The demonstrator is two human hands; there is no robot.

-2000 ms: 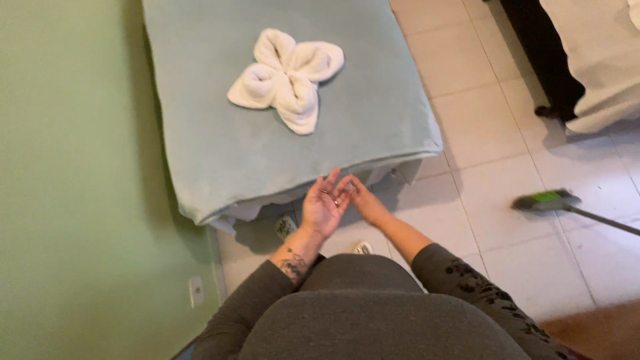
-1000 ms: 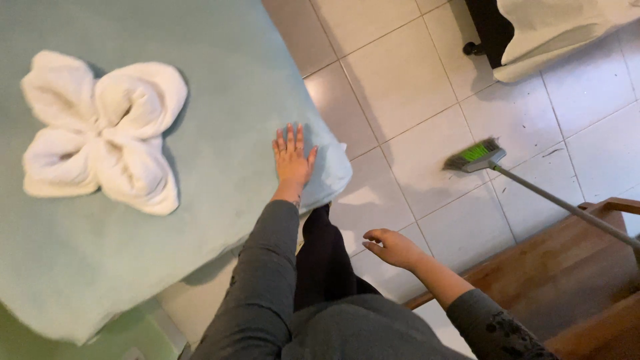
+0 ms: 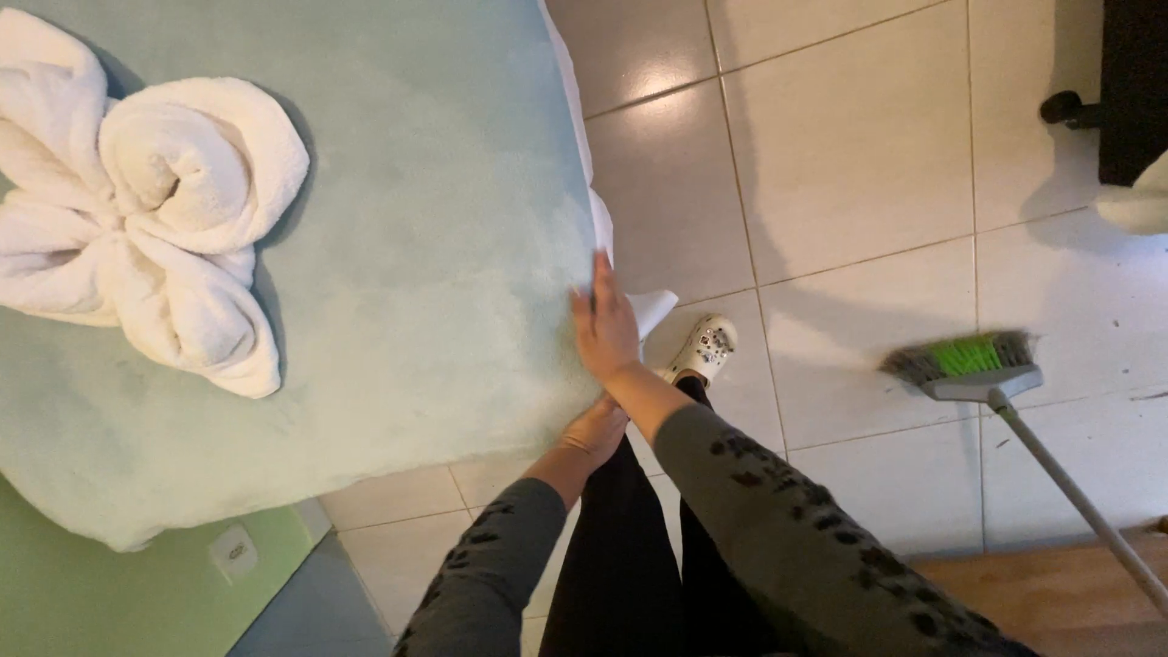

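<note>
A pale blue-green bedspread (image 3: 411,228) covers the bed, and white cloth shows along its right side. My right hand (image 3: 607,324), slightly blurred, lies at the bed's edge with its fingers stretched along the spread. Below it, close to the bed's corner, is my left hand (image 3: 596,431), its fingers partly hidden by the corner and my right wrist. Whether the left hand grips the cloth cannot be told. White towels folded into a flower shape (image 3: 119,205) rest on the spread, left of both hands.
A broom (image 3: 981,365) with green and grey bristles stands on the tiled floor (image 3: 849,173) at the right. Beyond it is dark furniture with a caster (image 3: 1061,109). Wooden furniture (image 3: 1022,593) is at the lower right. A wall outlet (image 3: 234,552) sits at the lower left.
My left hand has gone from lying flat on the spread to beside the bed's corner. My right hand has come from over the floor to the bed's edge.
</note>
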